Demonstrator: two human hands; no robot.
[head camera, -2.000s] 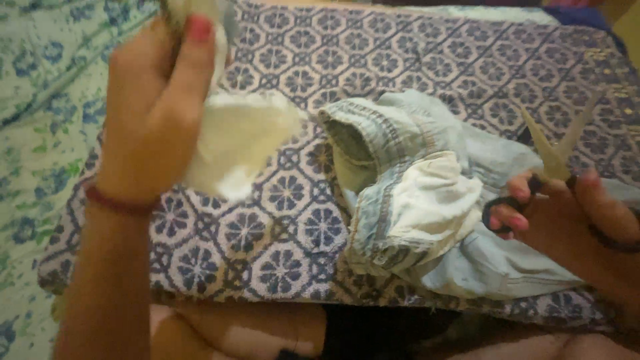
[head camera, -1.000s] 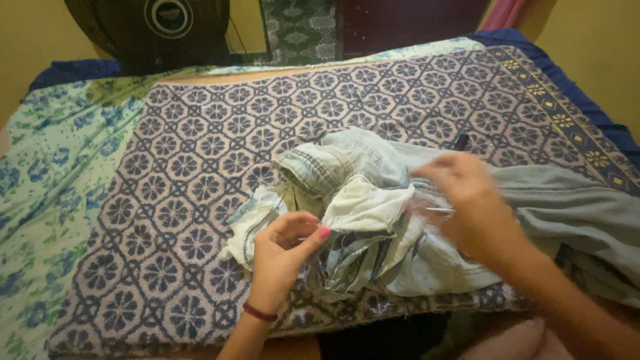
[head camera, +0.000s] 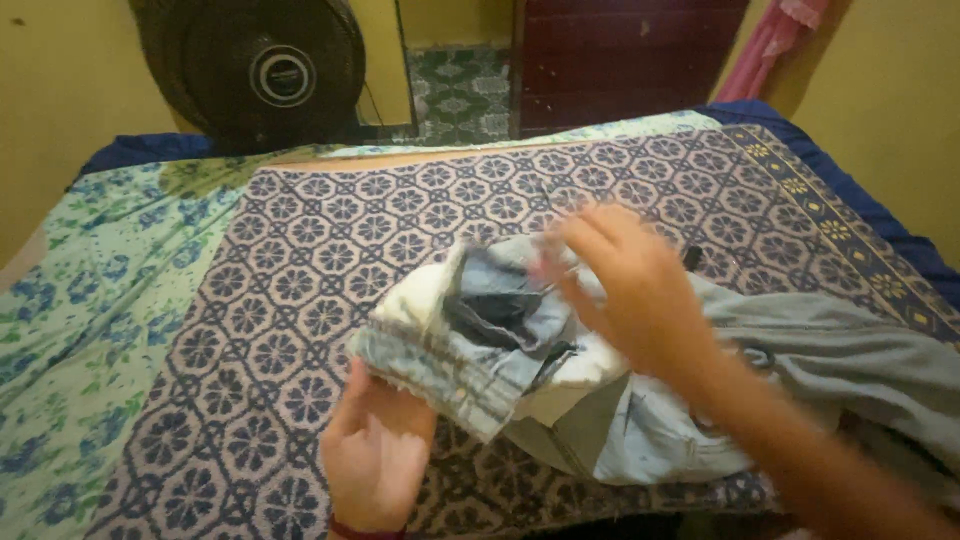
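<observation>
A pair of light blue denim pants lies bunched on a patterned cloth, with whitish pocket fabric showing. My left hand, palm up, holds the edge of the waistband at the near left of the bundle. My right hand is blurred above the far side of the denim, its fingers bent; whether it grips any fabric cannot be told. Beside the right forearm, a dark ring, possibly a scissors handle, shows on the denim. A small dark object sticks up behind the right hand.
The patterned cloth with a yellow and navy border lies over a floral sheet. A dark round fan stands beyond the far left edge. Farther back are a dark red door and a pink curtain at the right.
Two seconds ago scissors were in my right hand; they are no longer in it. My left hand has moved onto the waistband, which now lies turned with its inside showing. The view has tilted up.
</observation>
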